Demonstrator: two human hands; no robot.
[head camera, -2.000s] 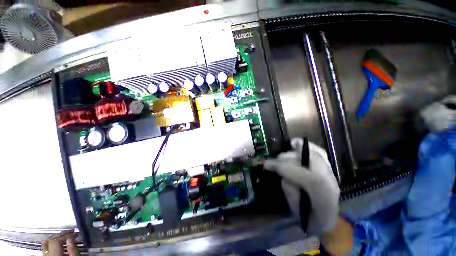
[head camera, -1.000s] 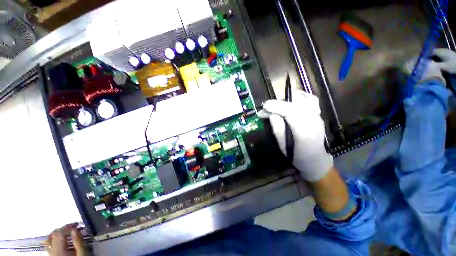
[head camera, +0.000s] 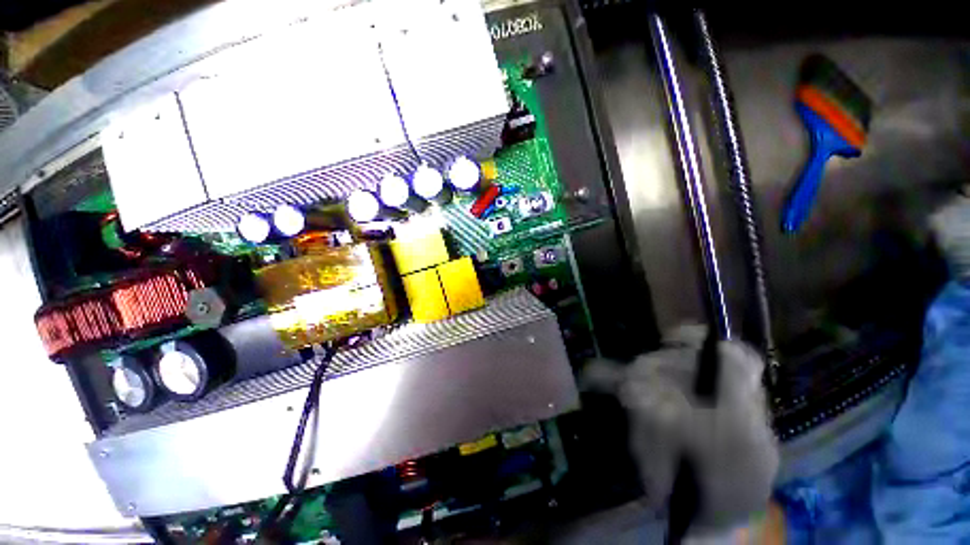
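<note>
A green circuit board (head camera: 532, 160) crowded with parts lies in a black carrier (head camera: 612, 213). Two long silver heatsinks, an upper one (head camera: 308, 106) and a lower one (head camera: 351, 415), cross it. Copper-wound chokes (head camera: 133, 309), an amber-taped transformer (head camera: 324, 293) and yellow blocks (head camera: 441, 290) sit between them. A black cable (head camera: 305, 420) crosses the lower heatsink. My right hand (head camera: 697, 426), white-gloved and blurred, is at the carrier's right side with a slim black tool (head camera: 707, 367) in it. Whether its fingertips touch the carrier is unclear. My left hand is not in view.
A brush (head camera: 824, 138) with a blue handle and orange-and-dark head lies on the line section to the right, past metal rods (head camera: 691, 181). A toothed chain (head camera: 846, 402) runs along the near rail. Another person's blue sleeve (head camera: 936, 383) and part of a white glove show at the right edge.
The view has moved closer over the board, and the bare left hand at the lower left has left the picture. My gloved hand still holds the black tool and appears lower in the picture.
</note>
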